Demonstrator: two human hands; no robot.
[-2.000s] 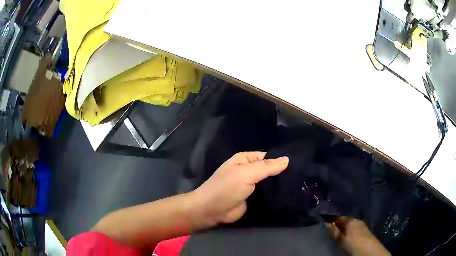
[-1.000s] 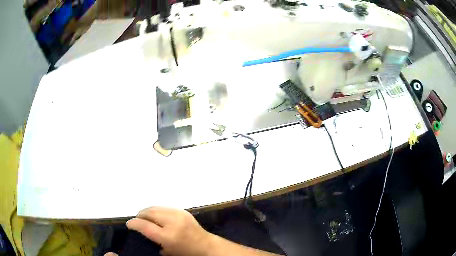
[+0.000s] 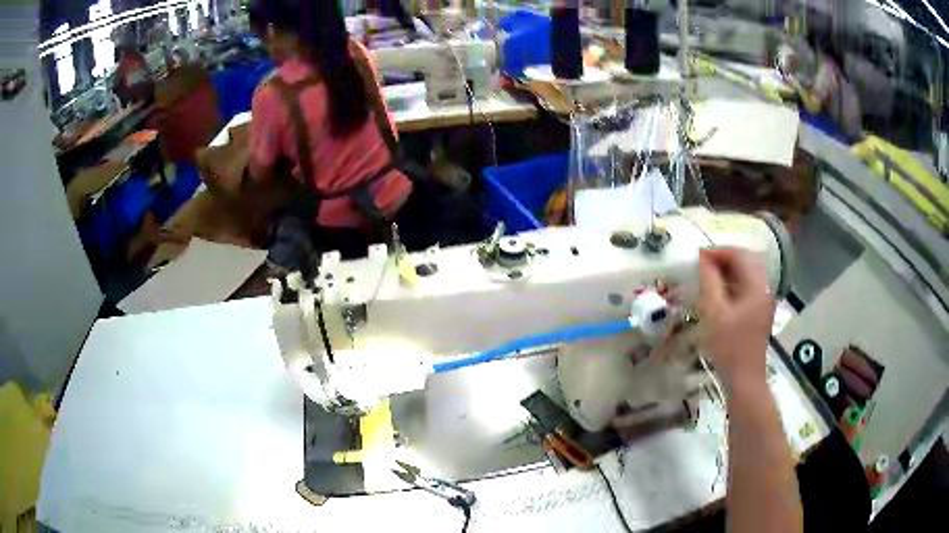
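The white sewing machine [image 3: 499, 312] with a blue strip stands on the white table [image 3: 167, 406]. My right hand [image 3: 735, 297] is raised in front of the right end of its arm, fingers curled; blur hides whether they hold anything. My left hand is out of the picture. A yellow strip [image 3: 377, 429] lies under the needle area. Metal snips [image 3: 432, 484] on a dark cord lie at the table's front. An orange-handled tool [image 3: 568, 448] lies beneath the machine arm. Black material [image 3: 832, 484] shows at the lower right.
A person in a pink top [image 3: 338, 135] stands behind the machine, facing away. Dark thread cones [image 3: 642, 44] stand at the back. A blue bin [image 3: 520, 195] is behind the machine. Small spools [image 3: 832, 385] sit at the right. Yellow material [image 3: 23, 458] is at the left edge.
The view has swung up from my lap to the machine and the room behind. My right hand has risen to the machine's right end. My left hand has left the picture.
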